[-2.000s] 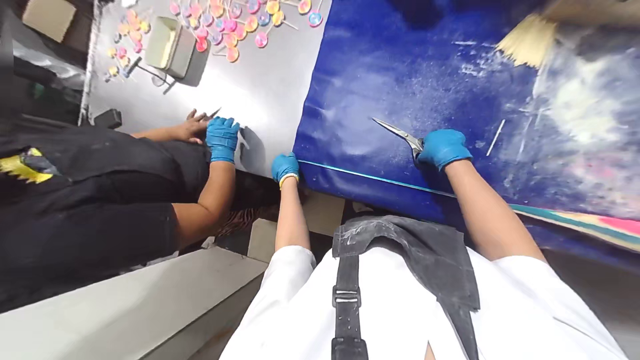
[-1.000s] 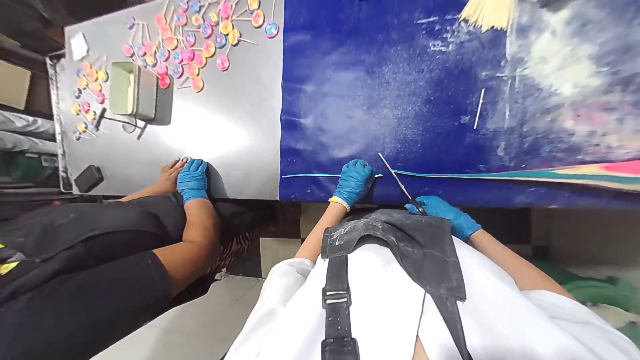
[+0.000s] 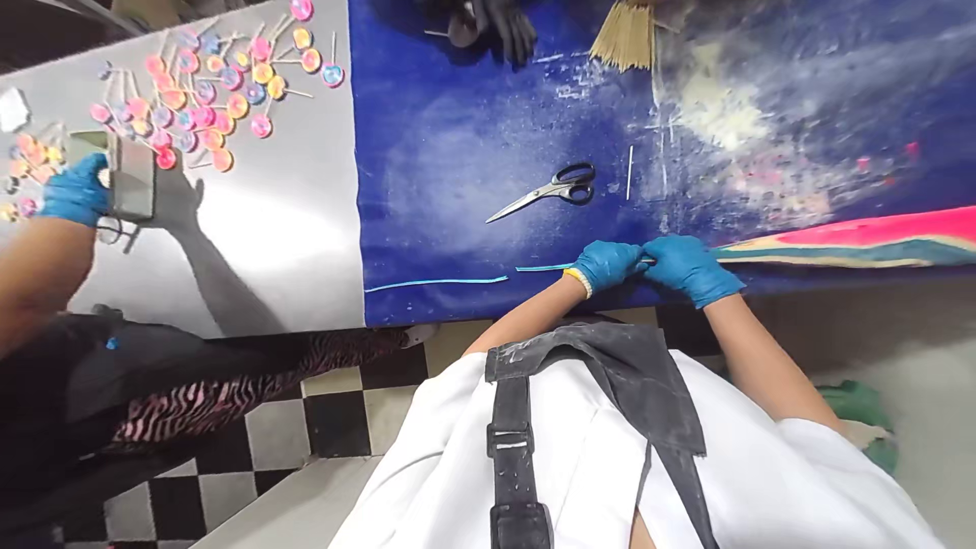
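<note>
Side by side near the front edge of the blue work surface, my gloved left hand and my gloved right hand are closed on a thin strand. On the right the strand widens into a striped pink, teal and cream candy mass. A short end of the strand shows left of my left hand. Apart from it lies a separate cut blue strand. Scissors with black handles rest on the blue surface beyond my hands, touched by neither. The fingertips are partly hidden.
At the left, a co-worker's gloved hand touches a light tray on the metal table, beside many colourful lollipops. Another person's dark-gloved hand is at the top. A bundle of sticks and a single white stick lie beyond.
The scissors, in my right hand before, now lie on the blue surface. The strand on the left is now in separate pieces. Both my hands have moved right along it. The co-worker's hand has moved to the tray.
</note>
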